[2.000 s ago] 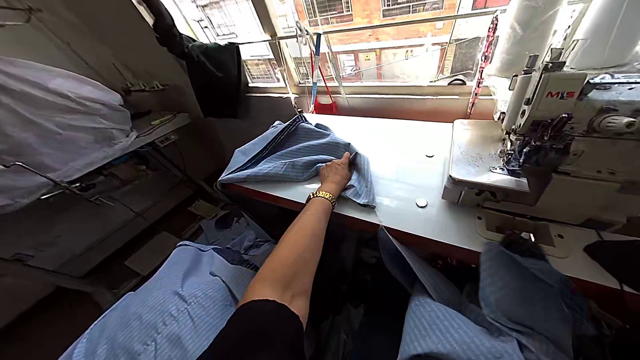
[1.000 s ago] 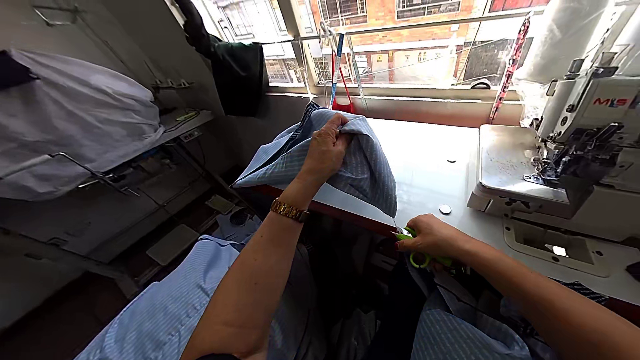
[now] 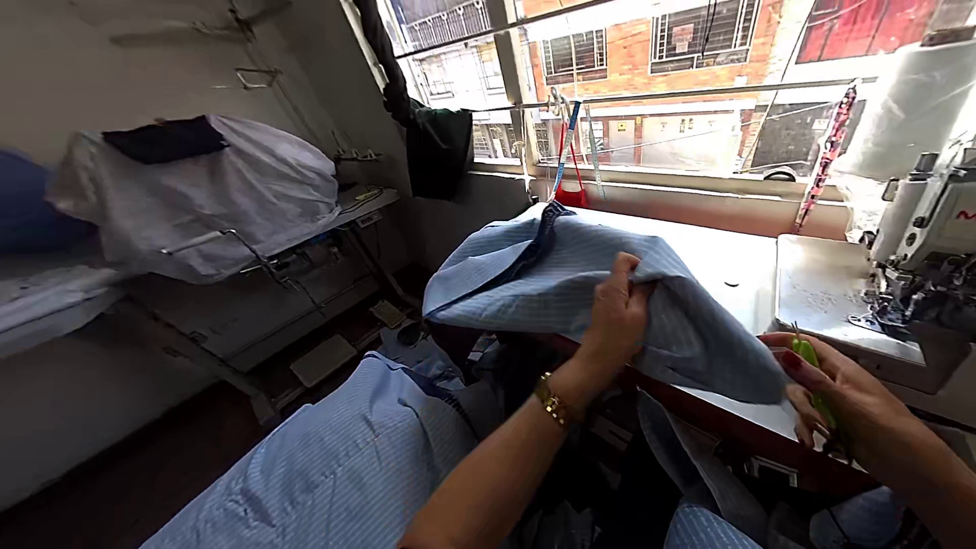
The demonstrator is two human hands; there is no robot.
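Note:
A light blue striped garment (image 3: 534,282) with a dark blue band lies partly on the white sewing table (image 3: 709,252) and is stretched to the right. My left hand (image 3: 621,313), wearing a gold-coloured watch on the wrist, grips a fold of its cloth. At the garment's right corner my right hand (image 3: 831,381) holds small thread snips with lime green handles (image 3: 804,352), tips pointing up. The fingers of that hand are at the cloth's edge; whether they pinch it is partly hidden.
An overlock sewing machine (image 3: 930,252) stands at the right, its metal plate (image 3: 816,282) beside the cloth. More striped garments (image 3: 328,457) hang below the table edge. A cloth-covered machine (image 3: 221,198) is on another table at the left. A window is behind.
The garment's right part has been drawn out toward the right and lifted. My right hand, with the green snips, has come up to the cloth's corner. The view has turned somewhat left.

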